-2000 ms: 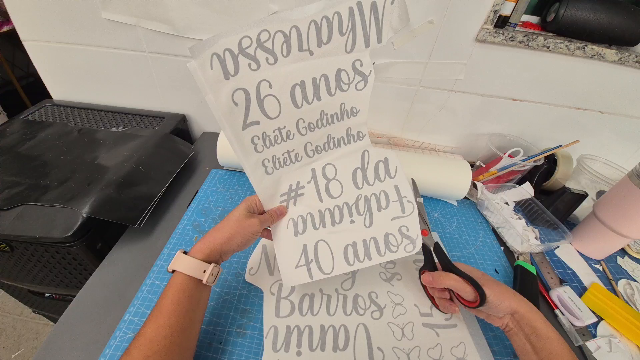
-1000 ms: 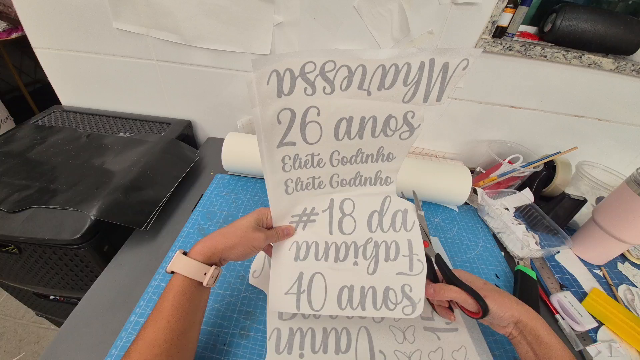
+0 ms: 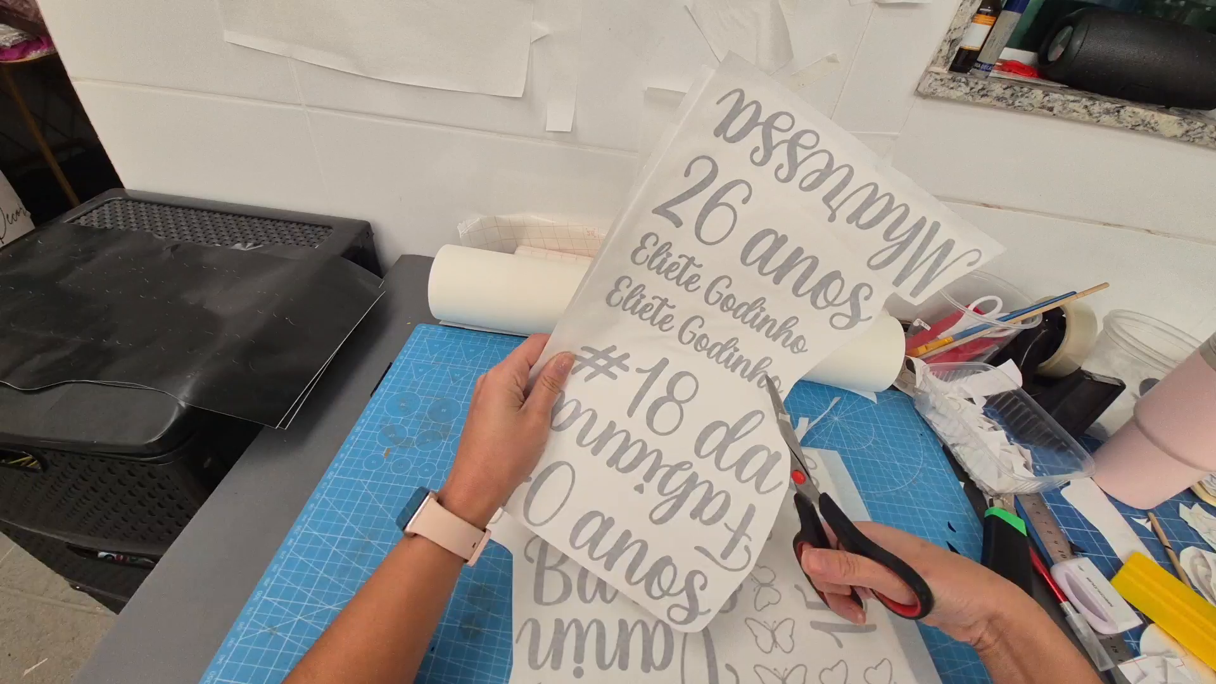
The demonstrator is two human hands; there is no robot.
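Note:
My left hand [image 3: 508, 423], with a pink-banded smartwatch [image 3: 446, 524] on the wrist, pinches the left edge of a translucent sheet [image 3: 665, 399] of grey cut lettering, raised and tilted. Scissors [image 3: 807, 494] with black and red handles are in my right hand [image 3: 883, 579], fingers through the loops. Their blades point up at the sheet's right edge; whether they are parted is hard to tell. Beneath lies a second sheet [image 3: 608, 632] with grey lettering and butterfly outlines, on a blue cutting mat [image 3: 399, 437].
A white roll [image 3: 503, 288] lies behind the sheet. To the right are a clear plastic tray [image 3: 1054, 446] of paper scraps, a pink tumbler [image 3: 1159, 427], a yellow squeegee [image 3: 1168, 598], a steel ruler [image 3: 1045, 527] and a green-and-black cutter [image 3: 1005, 551]. Black sheets [image 3: 190, 313] cover a crate at left.
The held sheet has turned, its top leaning to the right where it stood nearly upright a second ago. The scissors remain in my right hand at its right edge.

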